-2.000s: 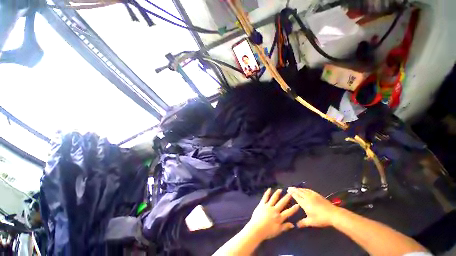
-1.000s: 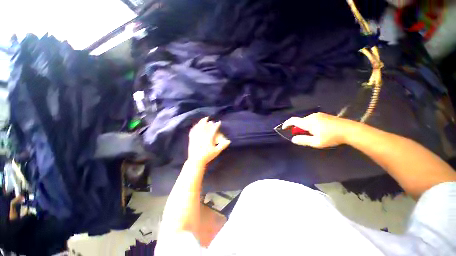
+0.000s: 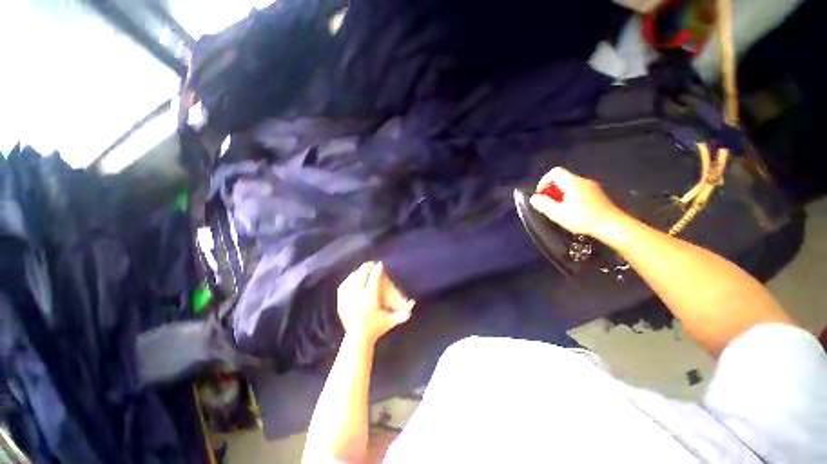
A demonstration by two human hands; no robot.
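Note:
A dark navy garment [image 3: 462, 256] lies stretched across the pressing table [image 3: 626, 172]. My left hand [image 3: 370, 304] is at the garment's front edge, left of centre, fingers curled on the cloth; the fingertips' grip is partly blurred. My right hand [image 3: 573, 207] is closed around the red handle of the steam iron [image 3: 548, 237]. The iron's metal soleplate edge shows left of and below the hand, its tip pointing to the back left. The iron stands at the garment's right end; I cannot tell whether it touches the cloth.
A navy garment pile [image 3: 299, 190] covers the table's back and left. A tall navy heap [image 3: 63, 299] stands far left. A grey padded arm [image 3: 177, 352] sticks out left. The tan hose [image 3: 729, 72] hangs at right. White papers [image 3: 621, 60] and red items [image 3: 666, 25] are at the back.
The view has shifted. My right hand, empty two seconds ago, holds the iron, now turned with its side showing and farther back right. My left hand has moved left, apart from the right.

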